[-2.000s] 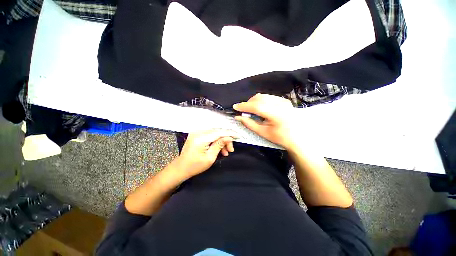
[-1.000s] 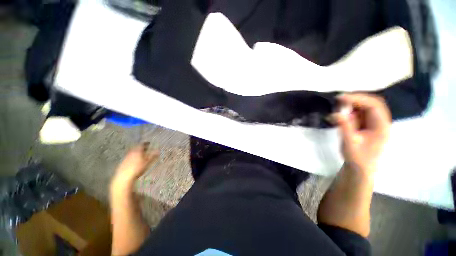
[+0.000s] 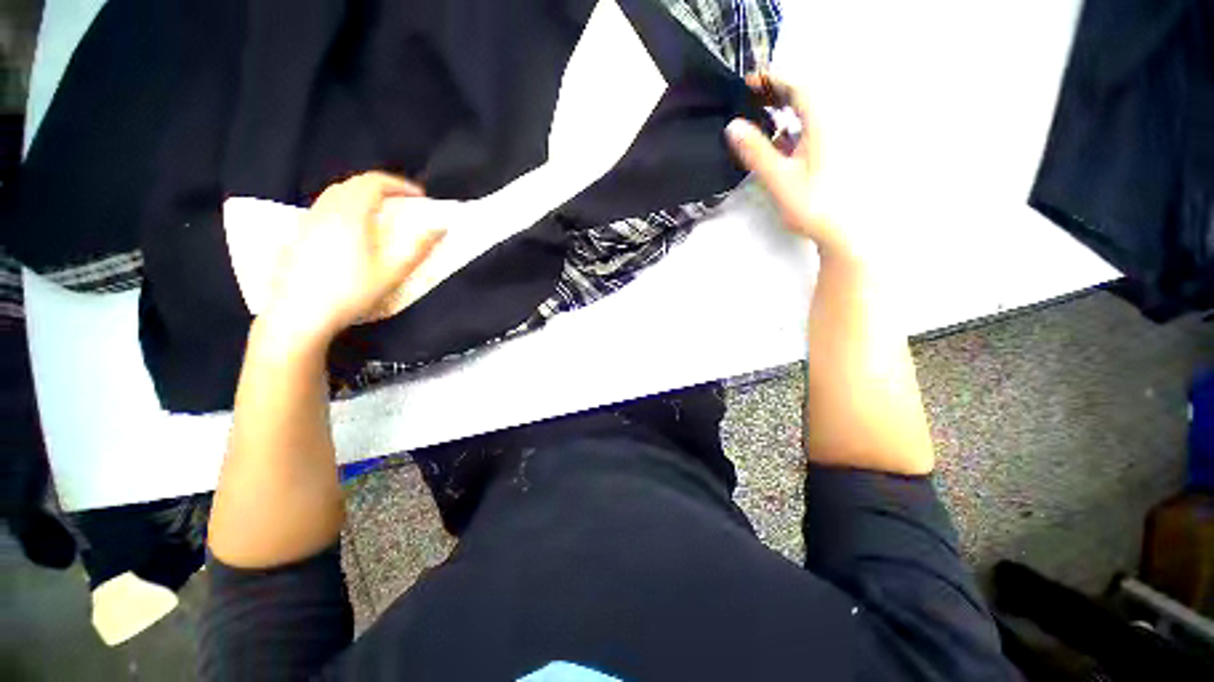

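Observation:
A black garment (image 3: 439,100) lies over the white table, with a wavy white curved piece (image 3: 506,213) on it and a checked strip (image 3: 619,253) along its near edge. My left hand (image 3: 340,260) rests on the left part of the white piece, thumb and fingers apart. My right hand (image 3: 792,167) is at the garment's right edge, by more checked fabric. A small pinkish-white part shows between its thumb and fingers, looking like the grip of the thread snips (image 3: 786,123); the blades cannot be made out.
The white table's (image 3: 932,173) near edge runs in front of me. Dark cloth (image 3: 1145,147) hangs over its right end. Dark cloth with a cream part (image 3: 133,609) hangs at lower left. The floor (image 3: 1038,413) is speckled grey, with dark and brown objects at right.
My left hand has risen from below the table edge onto the white piece. My right hand has moved to the garment's right edge. The view has turned, and the garment sits further left in it.

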